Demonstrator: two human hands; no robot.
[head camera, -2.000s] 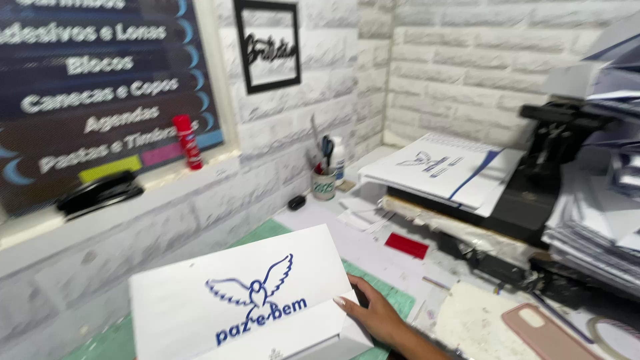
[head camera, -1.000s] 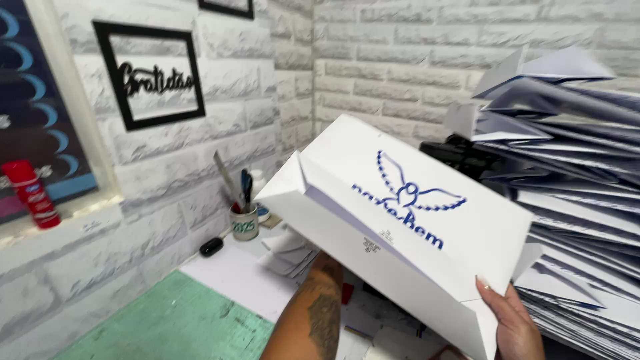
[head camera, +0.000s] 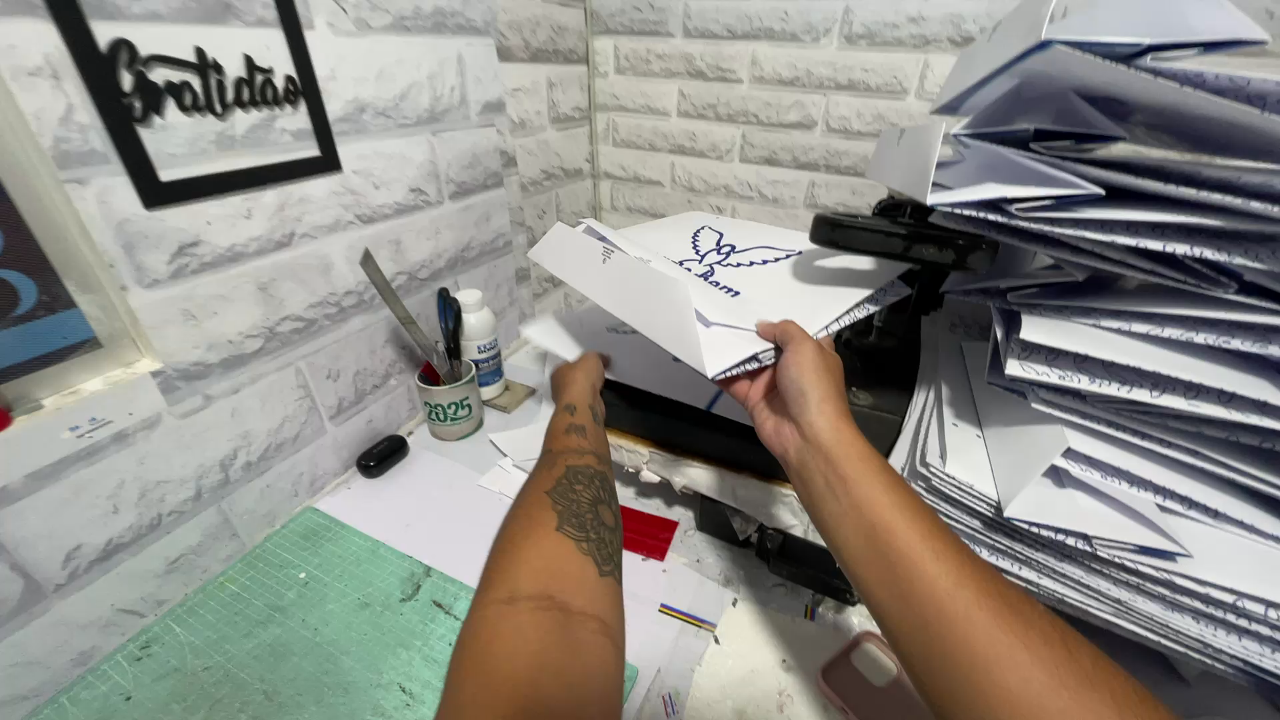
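A folded white paper bag (head camera: 640, 290) with a blue winged print lies tilted over a black machine (head camera: 690, 430), in front of the brick-patterned corner. My right hand (head camera: 795, 385) grips its near right corner, thumb on top and fingers below. My left hand (head camera: 583, 372) is at the left, beside the edge of a white sheet (head camera: 640, 345) that lies under the bag; its fingers are mostly hidden, and whether they hold the sheet cannot be told.
A tall stack of folded white bags (head camera: 1130, 400) stands at the right. Left of the machine are a cup of tools (head camera: 450, 405), a white bottle (head camera: 481, 340) and a black case (head camera: 382, 456). A green cutting mat (head camera: 270, 620) and a phone case (head camera: 870, 675) lie nearer.
The white bag, held up in front of me a second ago, is now over the black machine. My left hand, behind the bag then, shows at the machine's left. The view has swung right.
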